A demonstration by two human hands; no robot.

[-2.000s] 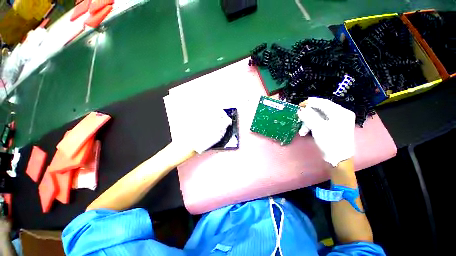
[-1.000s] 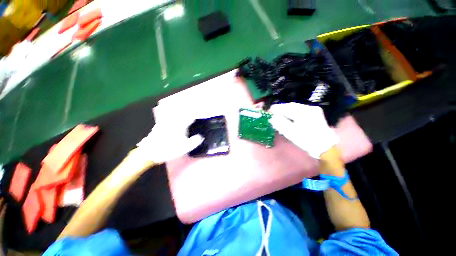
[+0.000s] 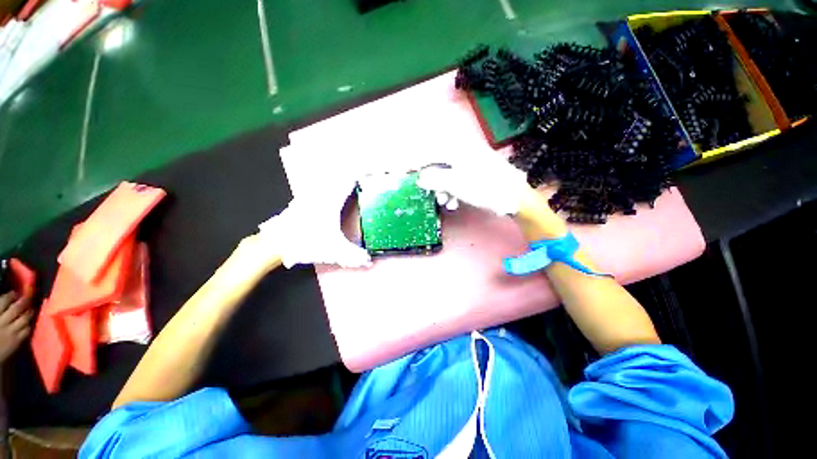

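A green circuit board (image 3: 399,213) lies in the black housing (image 3: 405,252), whose rim shows along the board's lower and right edges, over the pink foam mat (image 3: 484,269). My white-gloved left hand (image 3: 321,224) holds the housing from the left side, with the thumb at its lower left corner. My white-gloved right hand (image 3: 475,184) has its fingers at the board's upper right corner. A blue strap is on my right wrist. Whether the board is fully seated cannot be told.
A heap of black comb-like strips (image 3: 591,125) lies on the mat's upper right. Behind it stand a yellow-edged bin (image 3: 736,149) and an orange-edged bin (image 3: 757,72). Orange-red pads (image 3: 98,260) are stacked left. Another person's hand (image 3: 12,321) is at the left edge. The green belt (image 3: 197,108) runs behind.
My right hand has moved left with the board, which now lies in the housing instead of apart from it. The black blocks on the belt have mostly left the view. Another person's hand shows at left.
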